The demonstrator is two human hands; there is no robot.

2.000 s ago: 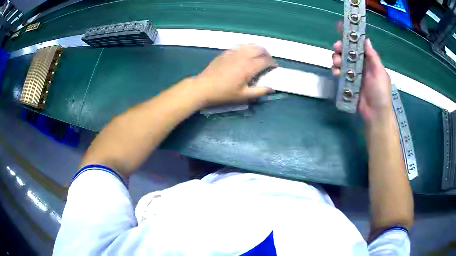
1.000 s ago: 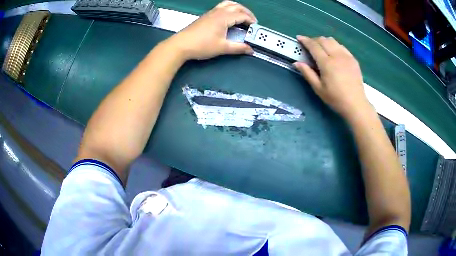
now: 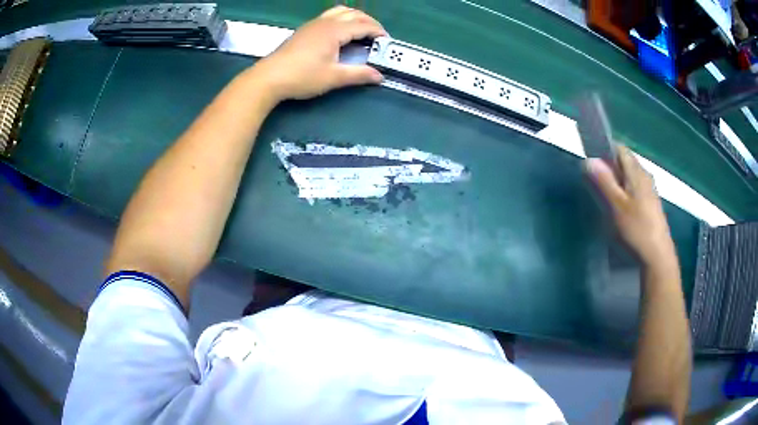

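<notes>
A bar-and-plate stack (image 3: 457,76) lies along the back of the green surface, by the white strip. Its pale grey top shows a row of hole clusters, and a dark gap runs along its near side. My left hand (image 3: 328,54) grips its left end between thumb and fingers. My right hand (image 3: 638,199) is away to the right of the stack and holds a long grey plate (image 3: 595,126). The plate is blurred and tilted, with its upper end above the fingers; its face cannot be read.
A short pile of grey bars (image 3: 156,25) sits at the back left. A gold bar block (image 3: 18,87) is at the left edge. Stacked grey plates (image 3: 725,286) stand at the right end. A worn tape patch (image 3: 349,184) is on the mat. A reddish-brown stand (image 3: 612,21) is at the upper right.
My right hand has left the stack and moved right; it now holds the grey plate that lay loose on the mat. My left hand stays on the stack's left end. The view has shifted.
</notes>
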